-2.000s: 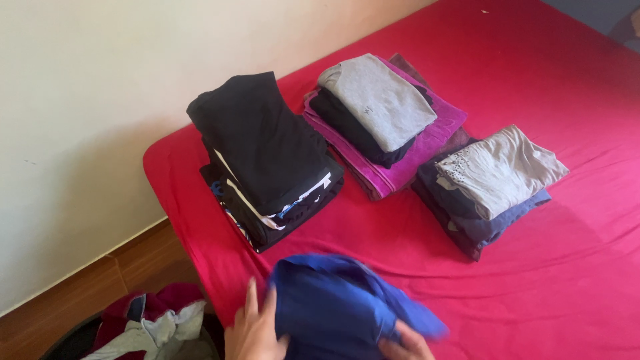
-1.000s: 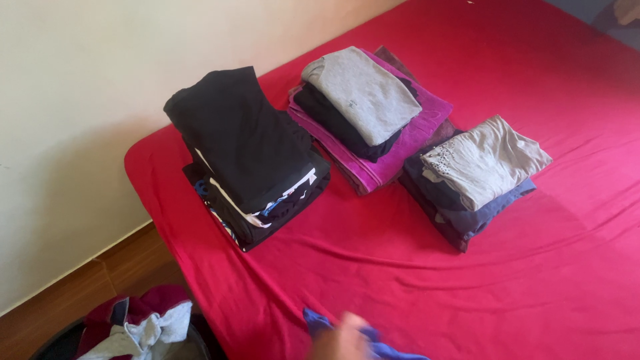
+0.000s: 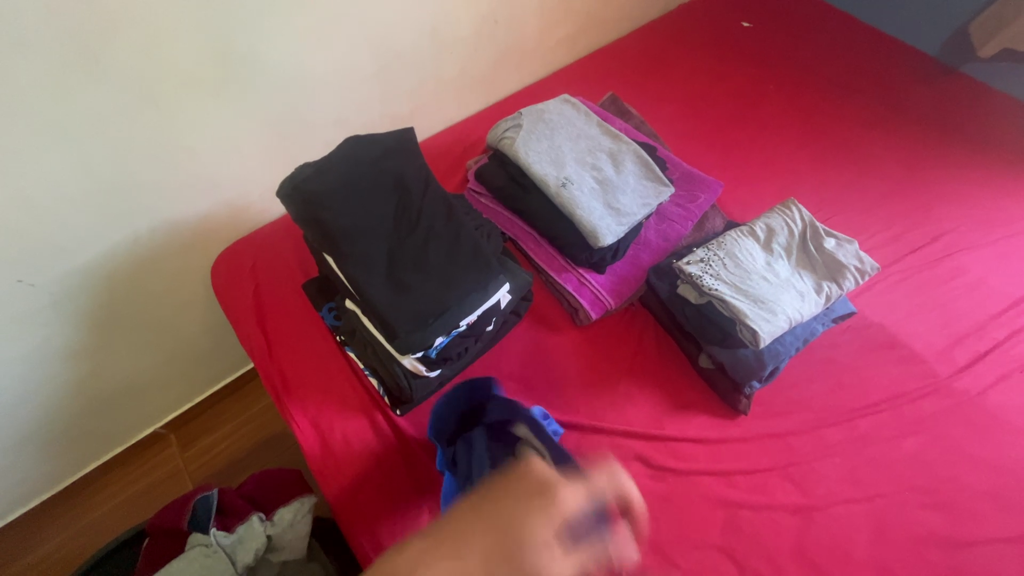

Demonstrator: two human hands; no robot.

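Observation:
My left hand (image 3: 564,512), blurred by motion, reaches in from the bottom over a blue garment (image 3: 472,392) with darker navy cloth (image 3: 500,440) on it. Some dark blue shows between its fingers, but the blur hides whether they grip it. The garment lies bunched at the near side of the bed, just below a stack of folded black clothes (image 3: 376,240). My right hand is out of view.
A grey folded shirt (image 3: 584,168) tops dark cloth and a magenta towel (image 3: 696,188). To the right, a light grey garment (image 3: 780,272) lies on navy clothes (image 3: 816,324). Red sheet (image 3: 800,472) covers the bed. Rumpled clothes (image 3: 232,536) fill a dark container at lower left, near the wall (image 3: 120,200).
Two seconds ago both hands were at the blue garment; now only my left hand shows. The garment looks more bunched, with navy cloth visible on it. The stacks are unchanged.

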